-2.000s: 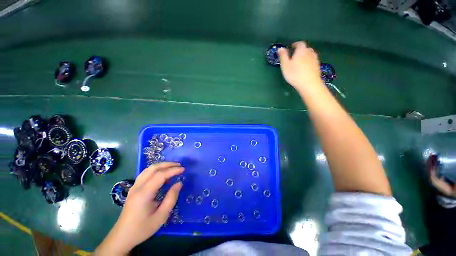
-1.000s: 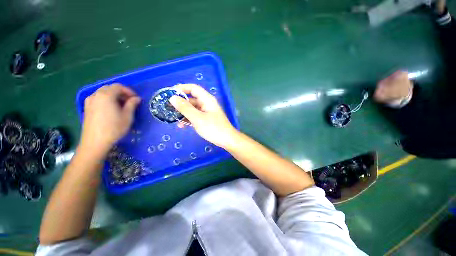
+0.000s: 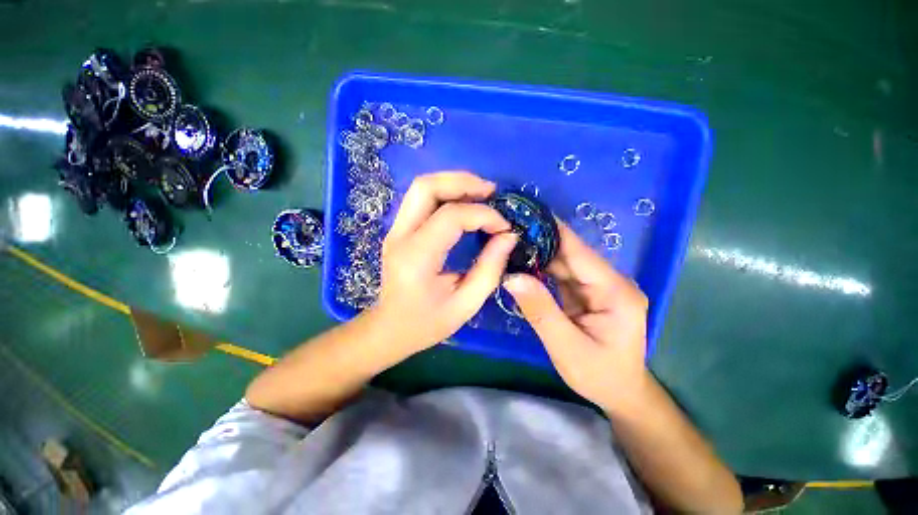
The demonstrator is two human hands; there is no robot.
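A black round unit [image 3: 525,233] with a blue face is held tilted above the blue parts tray [image 3: 695,131]. My right hand [image 3: 594,322] grips its lower right side, thumb beneath. My left hand [image 3: 438,256] has its thumb and fingertips at the unit's left edge and face; whether they pinch a ring is hidden. Thin silver rings [image 3: 631,158] lie singly on the tray floor. A ring pile [image 3: 367,196] lies along the tray's left side. A thin lead curves under the unit near my right thumb.
Several round units are heaped [image 3: 126,151] at the left. A single unit [image 3: 299,237] sits against the tray's left wall. Another unit [image 3: 864,392] with a lead lies far right. A cardboard box [image 3: 171,337] shows beyond the bench edge at lower left, a carton [image 3: 773,493] at lower right.
The view has shifted, so the tray shows further right. My left hand has come from the tray's left to the unit. The unit is now tilted in my right hand. The other person is out of view.
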